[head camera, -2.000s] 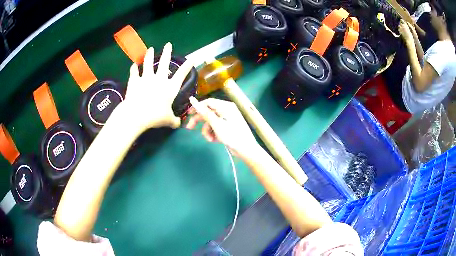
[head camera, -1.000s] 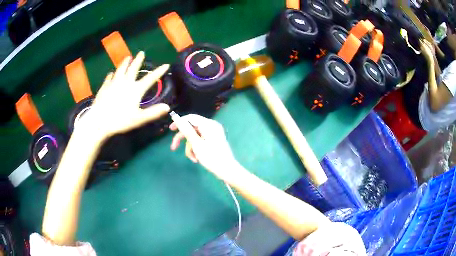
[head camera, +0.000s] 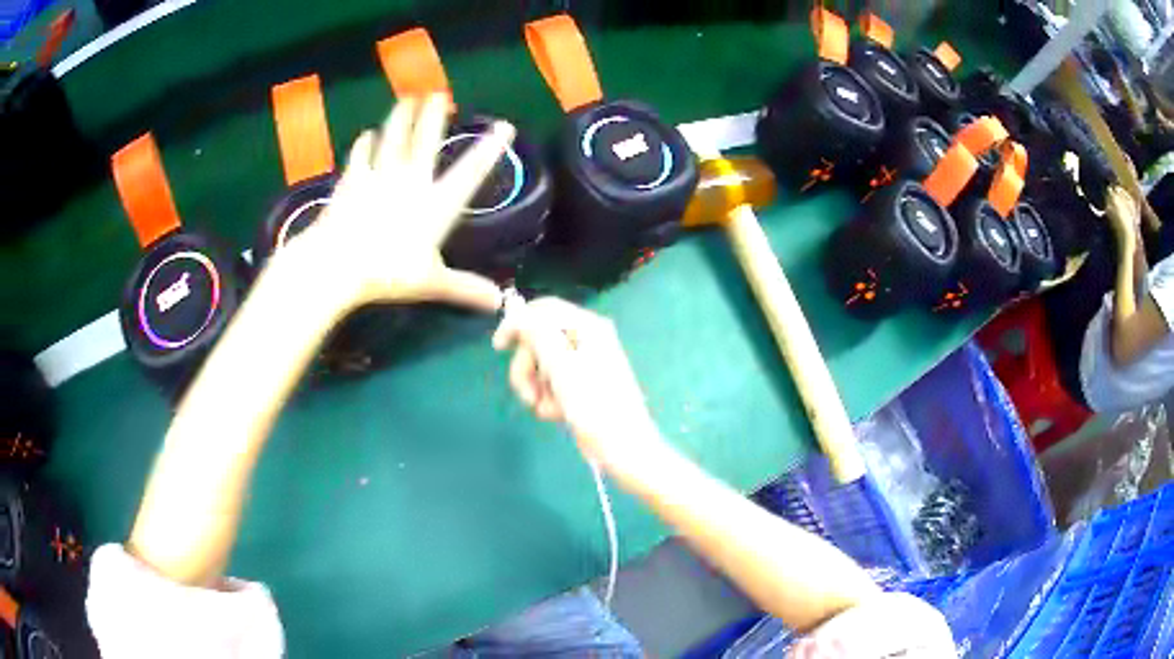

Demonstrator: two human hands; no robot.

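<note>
My left hand (head camera: pixel 399 219) is spread, fingers apart, over a black speaker (head camera: pixel 496 193) with an orange strap and a lit ring; whether it touches the speaker is unclear. My right hand (head camera: pixel 567 373) holds the plug (head camera: pixel 511 301) of a thin white cable (head camera: pixel 609 528) near my left thumb, in front of that speaker's lower side. The port is not visible. Another lit speaker (head camera: pixel 627 161) stands to the right. A lit speaker (head camera: pixel 303 225) is partly behind my left wrist, and one more (head camera: pixel 174 303) stands at the left.
A mallet with an amber head (head camera: pixel 727 193) lies right of the speaker row, its pale handle (head camera: pixel 798 348) pointing towards me. Several unlit speakers (head camera: pixel 901 245) stand at the back right. Blue crates (head camera: pixel 1094 592) are below the bench at the right. A person's arm (head camera: pixel 1127 270) shows at the far right.
The camera view has shifted, so the speakers and mallet appear farther right than a second ago. My left hand stays spread over the row, and my right hand still holds the plug.
</note>
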